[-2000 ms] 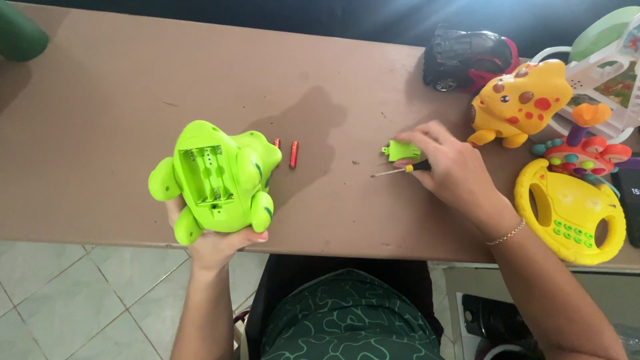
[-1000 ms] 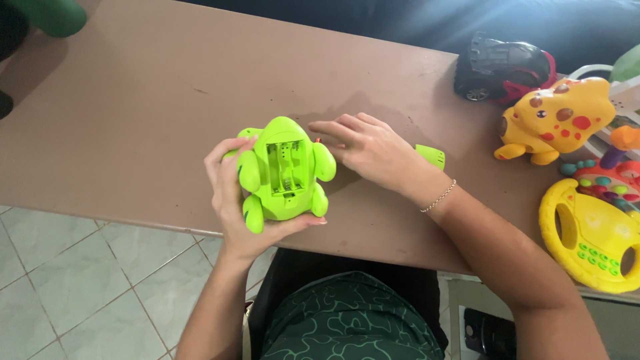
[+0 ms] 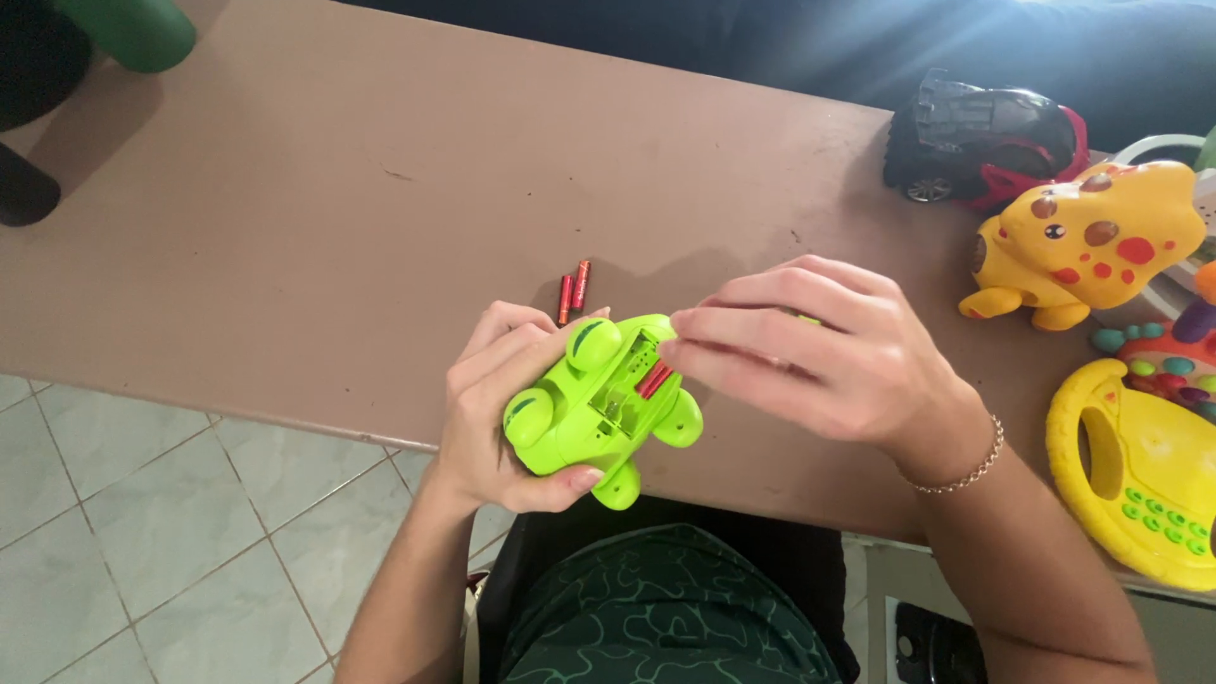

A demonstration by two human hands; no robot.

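My left hand [image 3: 494,408] grips a green plastic toy [image 3: 556,427] from its left side, with the uncovered battery compartment [image 3: 622,380] facing up. My right hand [image 3: 807,351] is at the compartment's upper right, its fingertips on a red battery [image 3: 655,378] that lies at the compartment's right side; it looks like there may be two side by side. Just above the toy, two more red batteries [image 3: 574,292] lie on the brown table. A small bit of green plastic [image 3: 807,319] shows behind my right fingers, the rest hidden. No screwdriver can be made out.
At the right stand a black and red toy car [image 3: 988,142], a yellow spotted dinosaur toy [image 3: 1092,242], a colourful toy [image 3: 1173,361] and a yellow toy steering wheel [image 3: 1130,475]. A green cylindrical object [image 3: 138,33] and dark objects are at the upper left of the table [image 3: 380,237].
My right hand has left the small green piece and screwdriver and come to the toy. My left hand has turned the toy. Red now shows in the compartment, which was bare before.
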